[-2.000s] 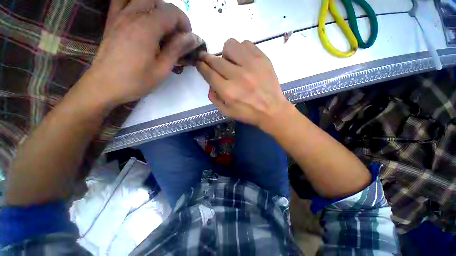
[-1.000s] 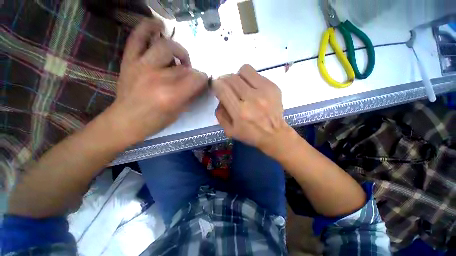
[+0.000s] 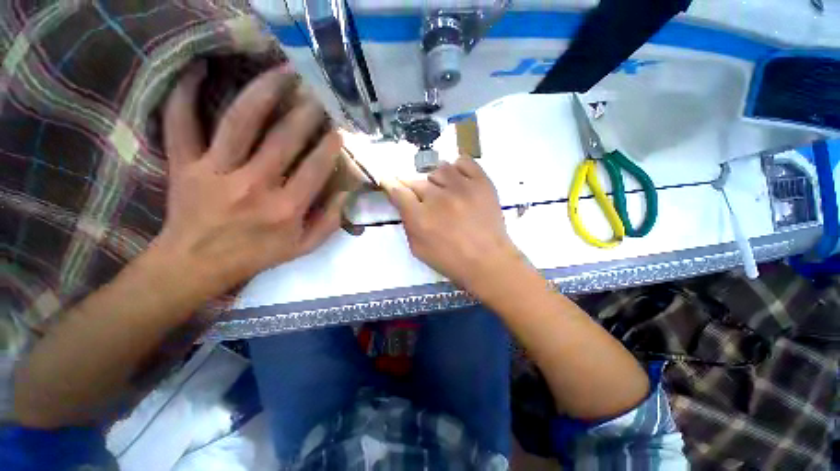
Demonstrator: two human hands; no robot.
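Observation:
The brown plaid garment piece (image 3: 64,120) is bunched at the left of the white sewing machine (image 3: 516,69). My left hand (image 3: 249,179) is on the plaid cloth, with fingers spread over its bunched edge. My right hand (image 3: 451,216) pinches a narrow brown and tan folded end (image 3: 357,172) of it, just left of and in front of the presser foot area (image 3: 422,138). A small dark bit of the cloth hangs below the left fingertips. The needle itself cannot be made out.
Scissors (image 3: 615,198) with yellow and green handles lie right of my right hand. A tan tab (image 3: 469,136) is stuck on the bed. A white slim tool (image 3: 741,235) lies at the bed's right end. Darker plaid pieces (image 3: 728,368) heap at lower right; a black strap (image 3: 612,41) hangs over the machine.
The view has tilted up, showing more of the machine. Both hands have moved closer to the presser foot area with the folded end, and my left hand has spread over the plaid cloth.

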